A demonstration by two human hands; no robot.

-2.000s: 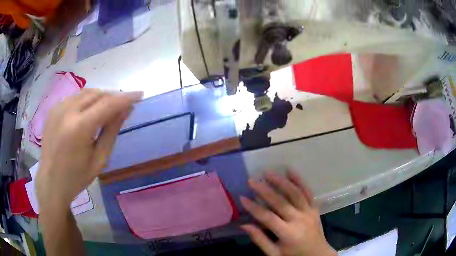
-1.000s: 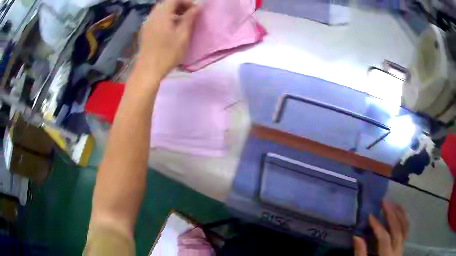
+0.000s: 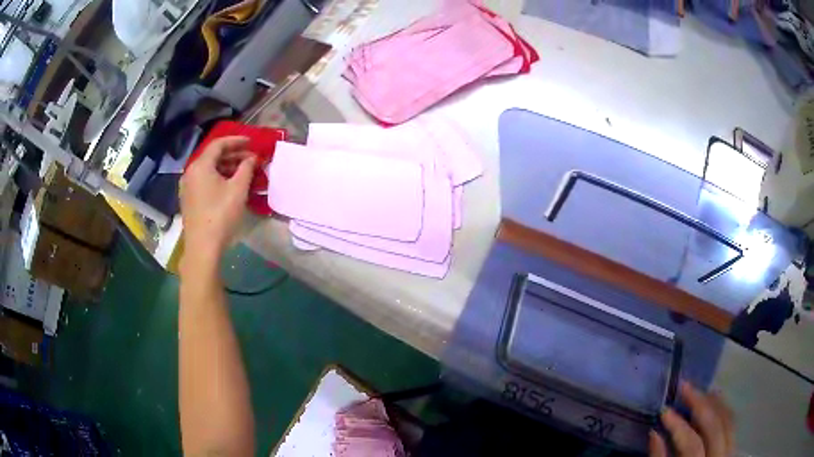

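The hinged blue-grey template (image 3: 616, 170) lies opened flat on the table, its two leaves joined by a brown tape strip (image 3: 607, 268). No fabric lies on it. My right hand (image 3: 696, 427) is at its lower right corner, fingers apart, partly cut off by the frame's bottom. My left hand (image 3: 217, 183) is at the red fabric pieces (image 3: 272, 143) at the table's left edge, with thumb and fingers close together at the red; whether they pinch a piece cannot be told. A fanned stack of pale pink pieces (image 3: 357, 192) lies just right of the red.
A stack of pink pieces with red rims (image 3: 433, 62) lies beyond the pale stack. Blue-grey sheets (image 3: 607, 22) lie at the far edge. Part of the machine (image 3: 799, 152) is at the right. Below the table edge are a white board with pink pieces (image 3: 370, 428) and cardboard boxes (image 3: 67, 236).
The pink-faced piece has left the template. My left hand has moved from over the template to the red-rimmed pink stack, then down to the red pieces. The view has turned left.
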